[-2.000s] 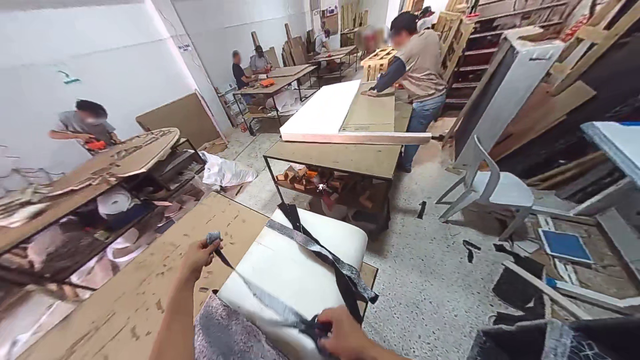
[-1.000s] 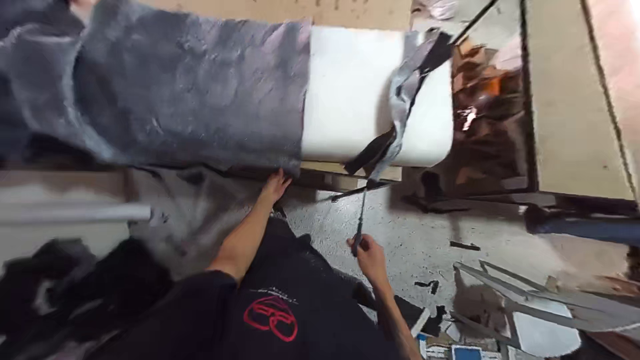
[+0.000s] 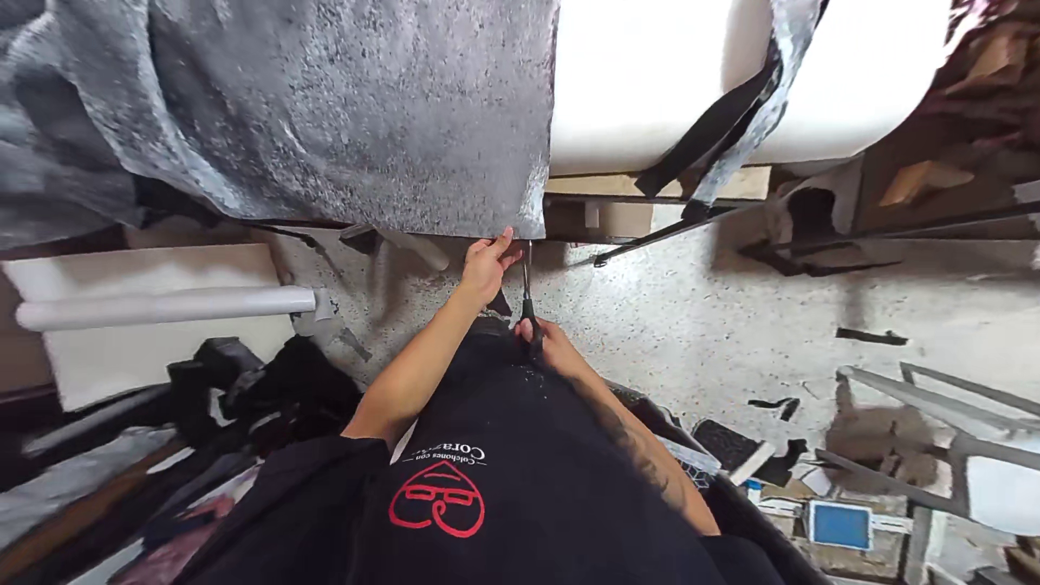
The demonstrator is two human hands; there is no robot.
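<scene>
Grey mottled fabric [image 3: 349, 106] lies over a white padded piece [image 3: 642, 89] and hangs past its near side. My left hand [image 3: 486, 266] pinches the fabric's lower edge near its right corner. In my right hand [image 3: 546, 340] is a pair of black-handled scissors [image 3: 528, 305], its blades pointing up toward that same corner. Whether the blades touch the fabric is unclear. To the right, a cut grey fabric strip [image 3: 751, 134] with a black strip [image 3: 707, 134] hangs over the edge of the white piece.
Below the padded piece shows a wooden board edge [image 3: 751, 184]. A white roll [image 3: 166, 307] lies at the left above a heap of dark fabric [image 3: 301, 390]. At the lower right are a pale chair [image 3: 1003, 487], a blue panel [image 3: 841, 525] and scraps on the speckled floor [image 3: 650, 317].
The view has swung down from the room to the fabric's edge. My right hand has moved the scissors from beside the hanging strips to the corner near my left hand.
</scene>
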